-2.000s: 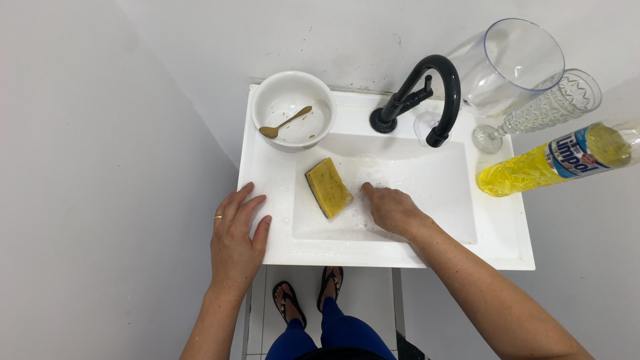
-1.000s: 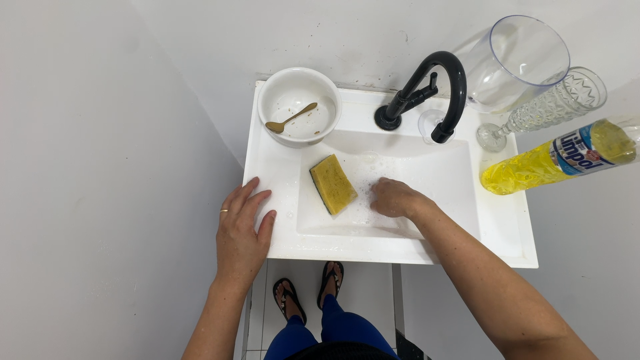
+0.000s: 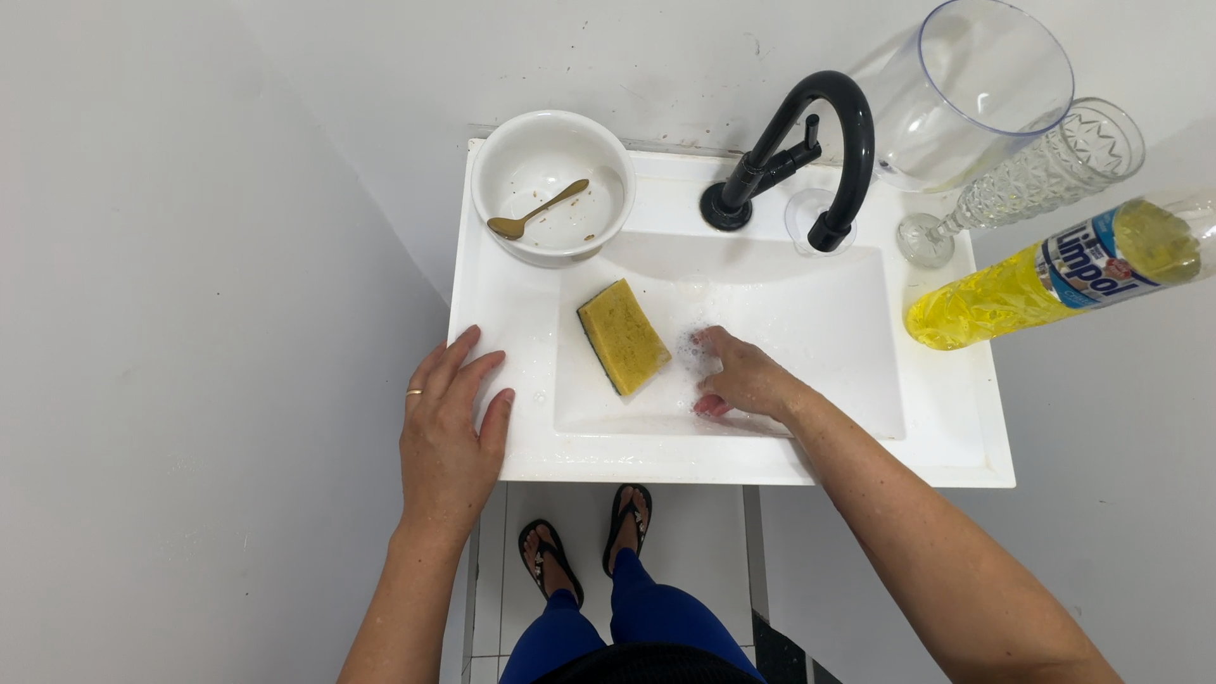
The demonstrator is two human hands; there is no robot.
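Observation:
My right hand (image 3: 746,373) is down in the white sink basin (image 3: 836,332), fingers apart over a patch of suds, with nothing seen in it. To its left lies a yellow sponge (image 3: 624,337) with a dark green scouring side, a small gap away from the fingers. My left hand (image 3: 451,427), with a ring on one finger, rests with fingers spread on the left edge of the sink and holds nothing. A white bowl (image 3: 613,214) stands at the back left corner, with a gold-coloured spoon (image 3: 539,210) and small crumbs in it.
A black gooseneck faucet (image 3: 850,142) rises at the back, its spout over a clear round object (image 3: 803,214). Along the right side stand a large clear container (image 3: 950,123), a patterned glass goblet (image 3: 1021,185) and a Limpol bottle of yellow liquid (image 3: 1016,294). Walls close in around the sink.
The fingers of my right hand, curled in toward the basin a second ago, are now spread. The left hand, sponge, bowl and spoon have kept their places.

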